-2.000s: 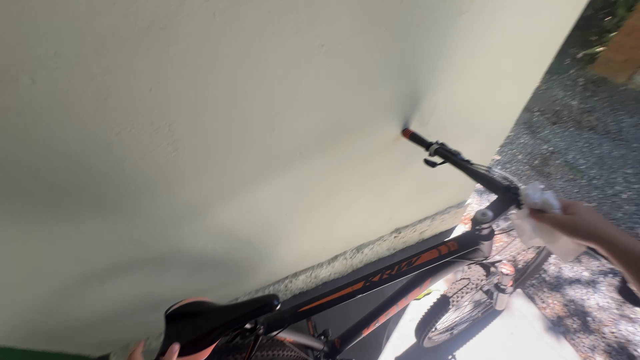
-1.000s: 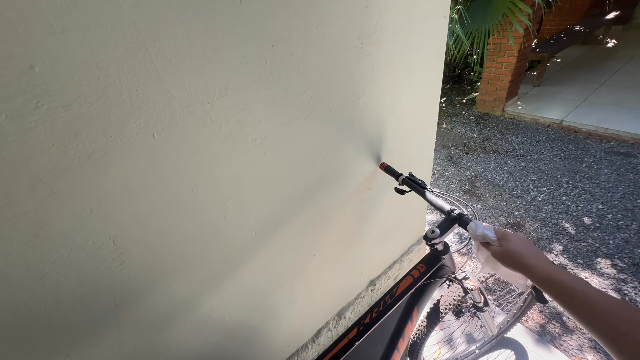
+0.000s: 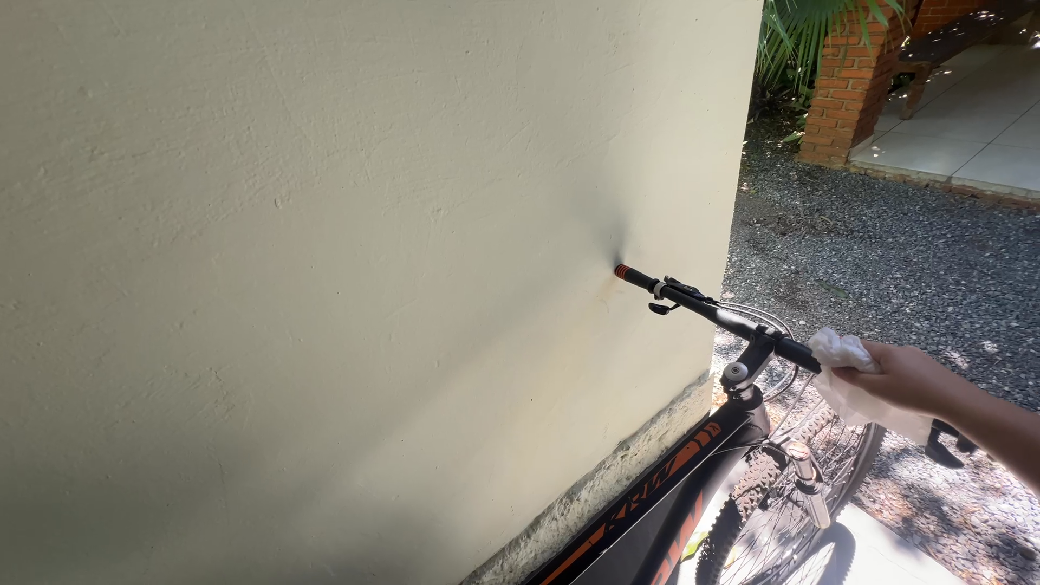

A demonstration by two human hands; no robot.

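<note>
My right hand [image 3: 914, 378] holds a crumpled white cloth or tissue [image 3: 845, 353] around the right side of a black bicycle handlebar [image 3: 731, 321], just beyond the stem. Part of the white material hangs below my fingers. The far end of the bar, a black grip with an orange tip [image 3: 630, 274], meets the wall. Brake lever and cables sit beside that grip. Below runs the black frame tube with orange markings [image 3: 650, 487], leading back out of view at the bottom. The front wheel [image 3: 800, 487] stands under the bar. My left hand is out of view.
A cream plastered wall [image 3: 366, 244] fills the left and centre, with a rough ledge [image 3: 601, 479] along its base. Dark gravel [image 3: 853, 244] lies to the right. Farther back are a brick pillar [image 3: 845, 97], palm leaves, a tiled floor [image 3: 951, 146] and a dark bench.
The view has swung up and right, so the saddle and my left hand, seen two seconds ago, are out of frame. My right hand remains on the handlebar with the white material.
</note>
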